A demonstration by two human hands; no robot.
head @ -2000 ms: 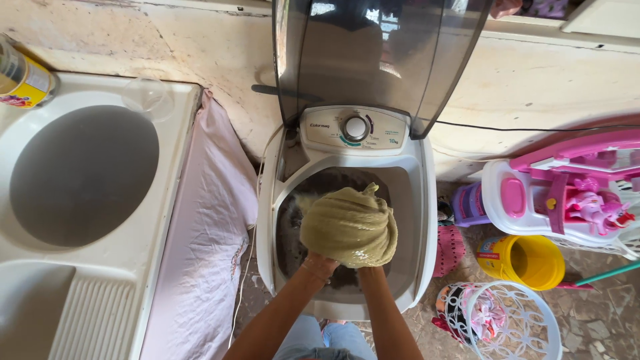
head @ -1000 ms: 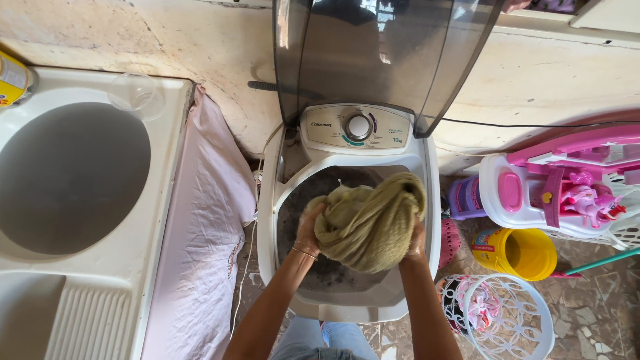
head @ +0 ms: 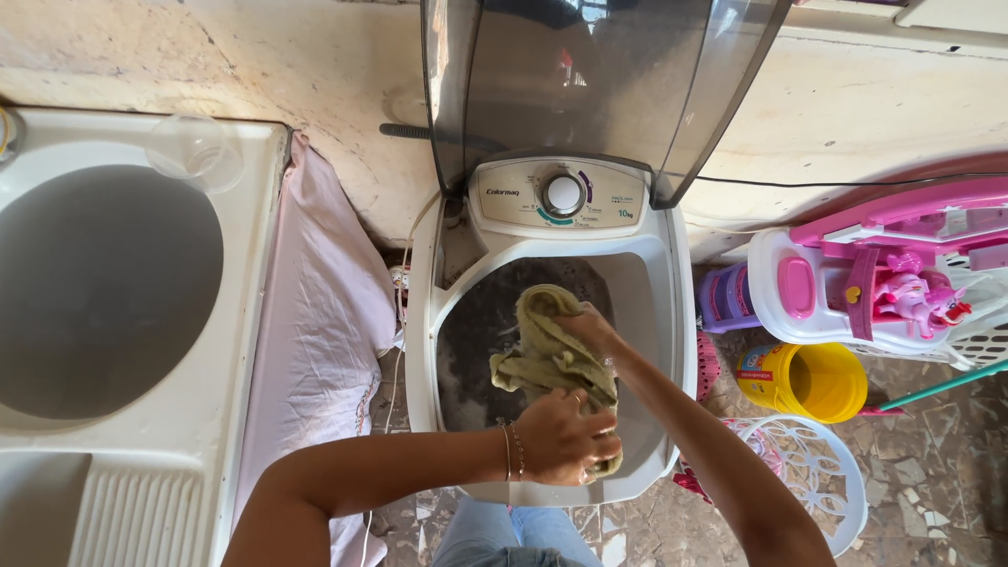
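Over the open tub of a Colormaq washing machine (head: pixel 424 378), both my hands grip an olive-green wet cloth (head: pixel 543 346). My left hand (head: pixel 571 437), with bracelets at the wrist and a ring, is closed around the cloth's lower part near the tub's front. Farther back, my right hand (head: pixel 591 331) holds its upper right side, the fingers partly hidden by folds. Dark, murky water (head: pixel 480 331) lies in the tub below. Behind it are the control panel with its round dial (head: pixel 564 194) and the raised smoky lid (head: pixel 575 87).
To the left stands a sink unit (head: pixel 228 315) with a basin of grey water, a clear plastic cup (head: pixel 197 150) on its edge and a pink cloth (head: pixel 315 346) beside it. To the right are a yellow bucket (head: pixel 839 382), a white basket (head: pixel 854 488) and a pink-and-white toy (head: pixel 768 276).
The cloth was a rounded bundle and now hangs twisted and longer, lower over the tub. My left hand has crossed to the right, toward the tub's front; my right hand now grips farther up the cloth.
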